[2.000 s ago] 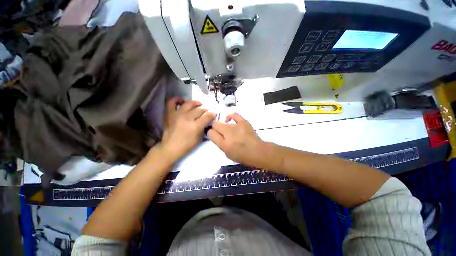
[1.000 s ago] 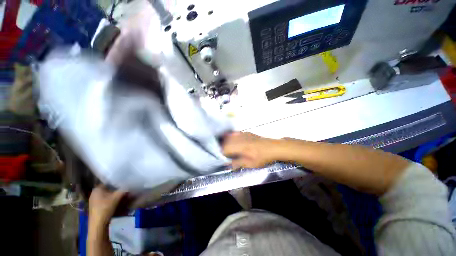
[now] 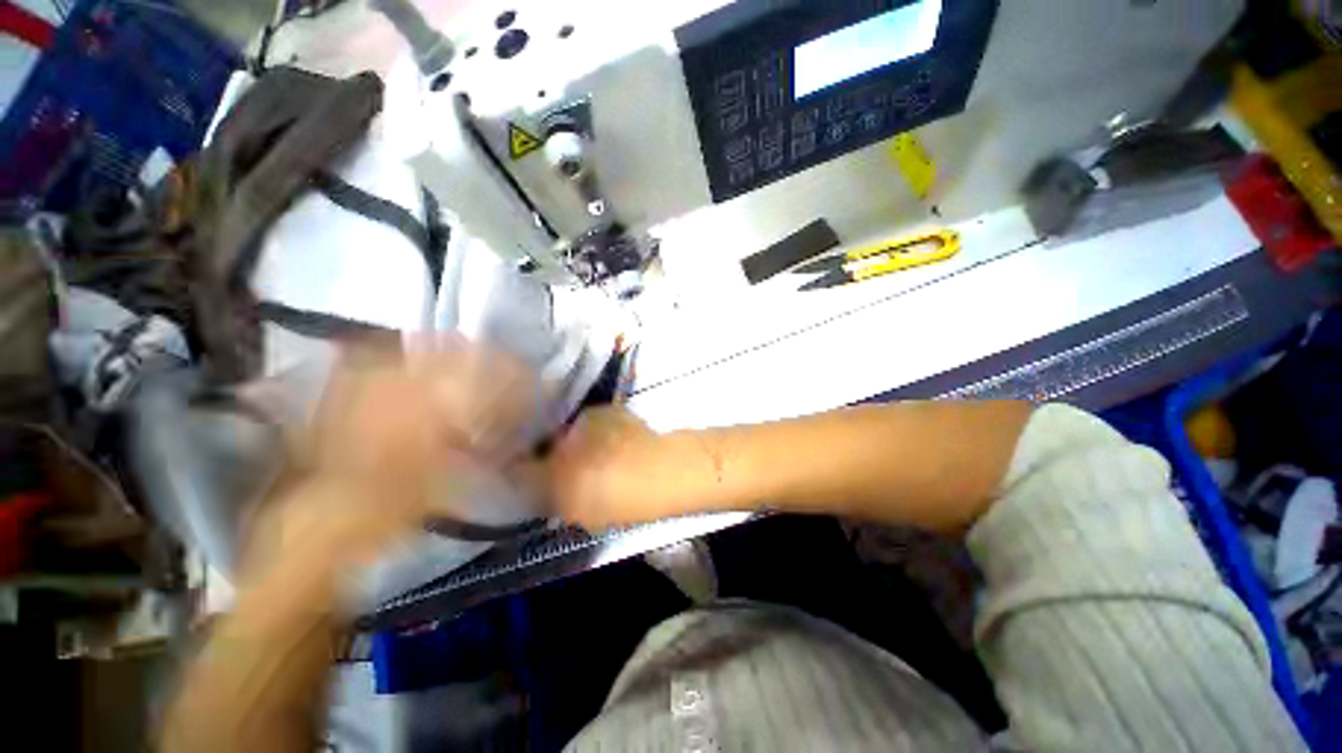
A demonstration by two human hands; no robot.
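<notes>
The garment point(image 3: 346, 258), pale grey-white with dark stripes and a brown part, lies bunched left of the needle and reaches the table's front edge. My left hand point(image 3: 420, 419) is strongly blurred over the garment; whether it grips cloth cannot be told. My right hand point(image 3: 601, 468) is closed on the garment's right edge, in front of the presser foot point(image 3: 626, 280). A small dark and orange detail shows at the cloth's edge just above my right hand.
A dark fabric strip point(image 3: 790, 252) and yellow thread snips point(image 3: 883, 258) lie right of the needle. The machine head point(image 3: 633, 74) stands behind. A grey clamp-like block point(image 3: 1060, 196) and a red item point(image 3: 1277, 211) are at the right. Blue crates point(image 3: 1200, 486) stand below.
The brown cloth on top has been turned over, so pale striped cloth shows. My left hand has risen from the front edge onto the garment. My right hand has stayed on the cloth's edge.
</notes>
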